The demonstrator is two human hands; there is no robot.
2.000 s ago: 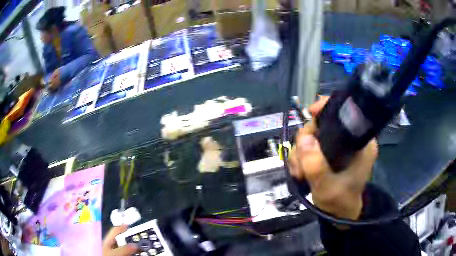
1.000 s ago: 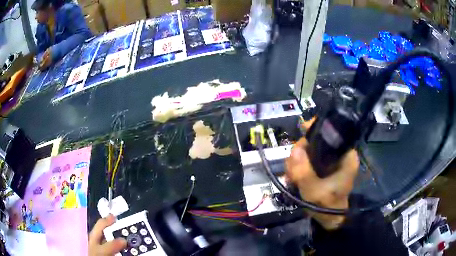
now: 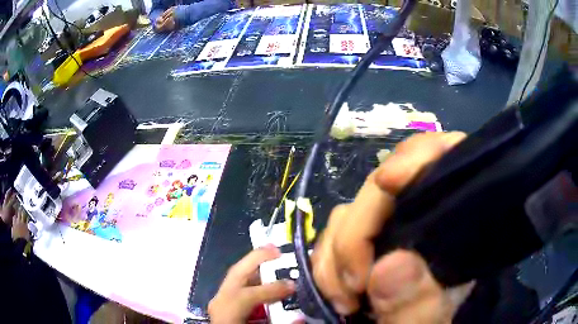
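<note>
My right hand is large and close at the right, closed around the black barrel of the electric screwdriver. Its black cord loops down in front, with a yellow tape tie. My left hand is at the bottom centre, fingers on a white toy housing with a dark panel. The cord and my right hand hide part of the housing. Yellow wires stick up behind it. The screwdriver's tip is not visible.
A pink princess-printed sheet lies left, with a black box-shaped device at its back edge. Another person's hands are by a white toy at far left. Blue printed sheets, another person's sleeve and a metal post are beyond.
The view has turned left. The screwdriver in my right hand has come much closer to the camera and nearer the housing. My left hand stays on the housing.
</note>
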